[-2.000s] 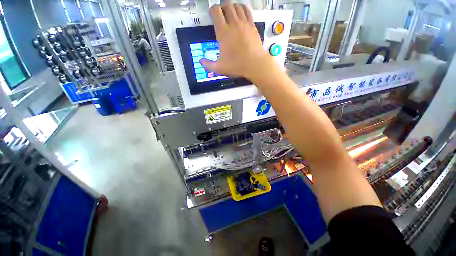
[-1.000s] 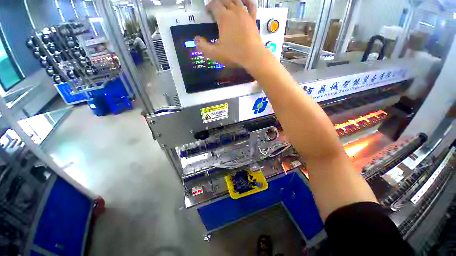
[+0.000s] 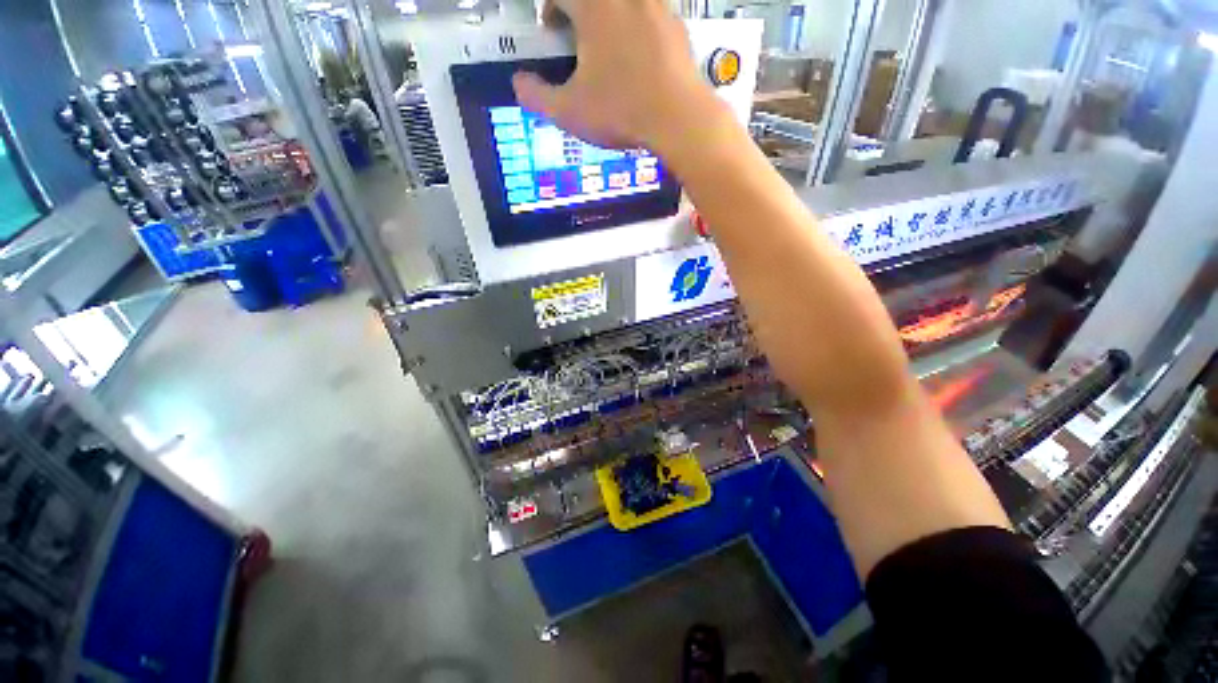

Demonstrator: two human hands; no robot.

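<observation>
The touch screen [image 3: 581, 167] sits in a white control box [image 3: 468, 147] and shows a light blue page with small panels. My right hand [image 3: 617, 78] is in front of its upper right part, palm toward the box. The thumb is spread out to the left near the screen's top; whether it touches the glass I cannot tell. The other fingers are up at the box's top edge, partly at the picture's edge, with nothing visible in them. The hand and wrist hide part of the screen and buttons. My left hand is out of the picture.
An amber button [image 3: 724, 67] is right of the screen. Below are machine parts with tubes and a yellow tray [image 3: 653, 490] of dark pieces. An orange-red glow [image 3: 946, 323] shows beyond my forearm. Ribbon spools [image 3: 147, 147] stand at the left, beyond the grey floor [image 3: 321, 467].
The screen changed from a blue page to a dark page, then to a light blue page. My hand moved slightly up. The mechanism below the box shifted, and the glow changed.
</observation>
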